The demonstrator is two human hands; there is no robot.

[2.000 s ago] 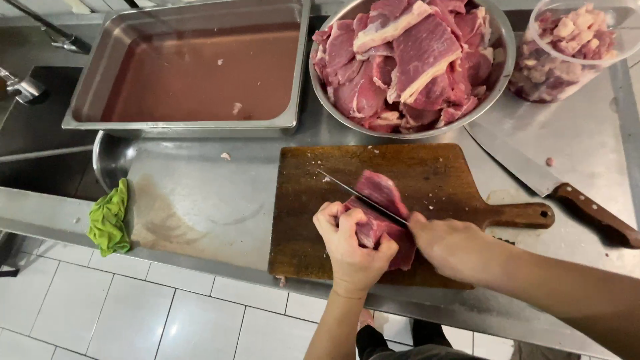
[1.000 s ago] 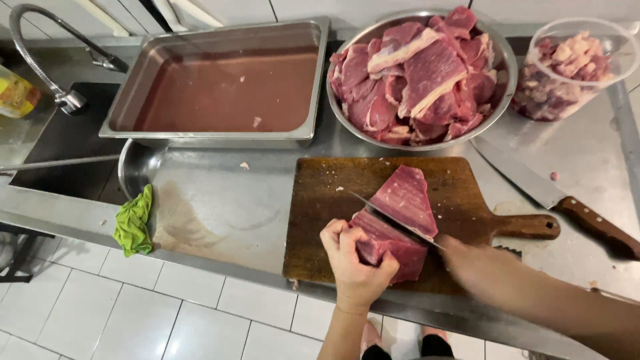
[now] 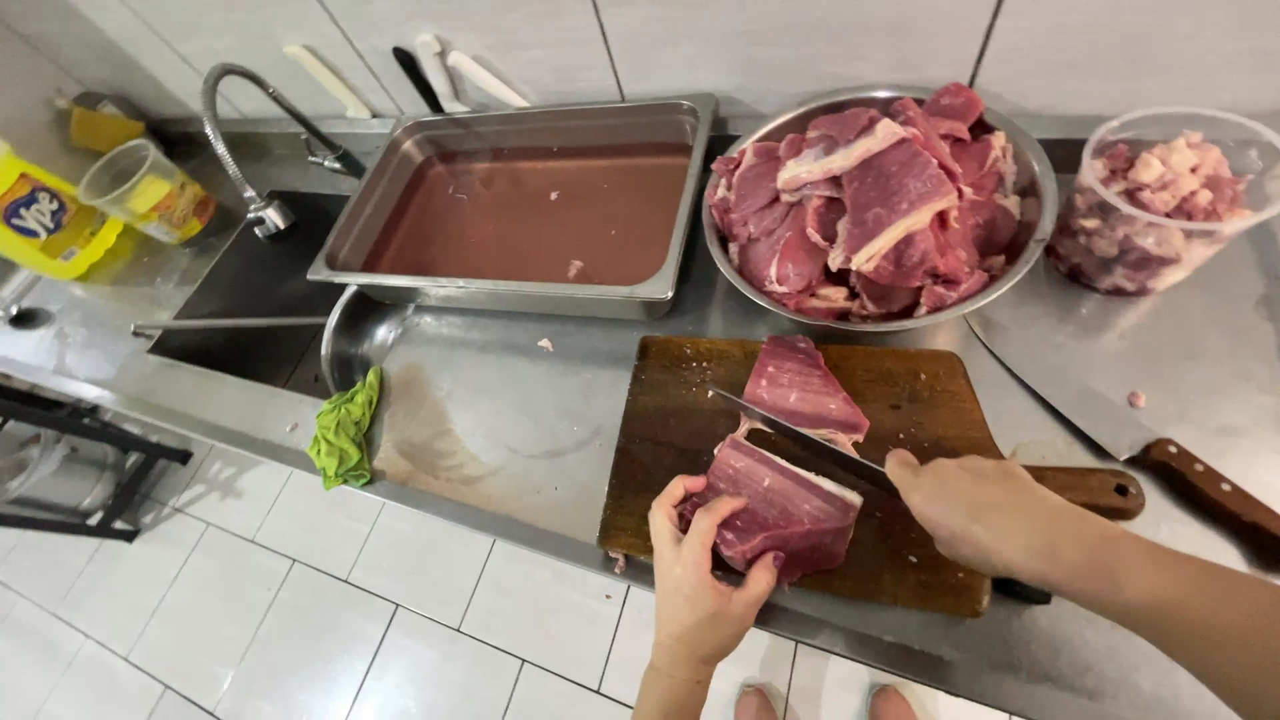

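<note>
My left hand (image 3: 705,580) grips the near side of a thick piece of red meat (image 3: 775,510) on a wooden cutting board (image 3: 920,400). In my right hand (image 3: 975,510) is a kitchen knife (image 3: 800,436), its handle hidden by my fingers. The blade lies between the thick piece and a flatter slice of meat (image 3: 800,385) at the board's far side; pale fat shows along the cut. Behind the board stands a steel bowl (image 3: 1042,215) heaped with raw meat pieces (image 3: 900,190).
A steel pan (image 3: 490,292) of reddish liquid stands left of the bowl. A plastic tub (image 3: 1140,240) of trimmings is at right, near a second knife (image 3: 1190,480) with a wooden handle. A green cloth (image 3: 345,430) lies by the counter's front edge; a sink (image 3: 260,300) is at left.
The slice has come away from the thick piece and lies flat beyond the blade. My left hand keeps its hold on the meat. The view has swung left.
</note>
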